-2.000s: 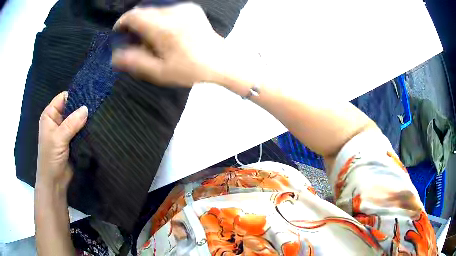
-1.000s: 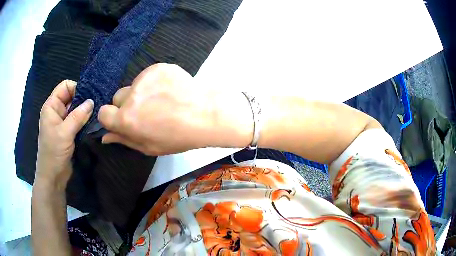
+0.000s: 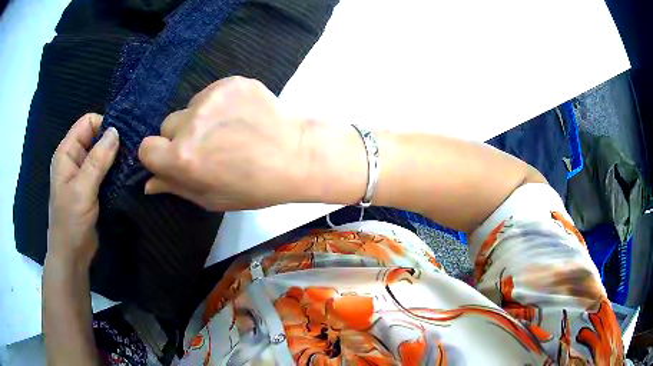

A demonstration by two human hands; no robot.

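Note:
Dark pinstriped trousers lie on the white tabletop at the left, with a navy denim-like band running diagonally across them. My left hand pinches the lower end of the navy band between thumb and fingers. My right hand is closed in a fist just right of my left hand, over the edge of the band. Its fingertips are curled at the cloth. Whether it holds a tool is hidden inside the fist.
The white tabletop extends to the right. Beyond its edge are a blue plastic crate, dark cloth, an olive garment and speckled floor. A dark patterned item is at the lower left. A pale ring shows near my lap.
My right hand has come down from the upper part of the garment to beside my left hand. The navy band now lies unfolded diagonally. The left hand and cloth shifted slightly.

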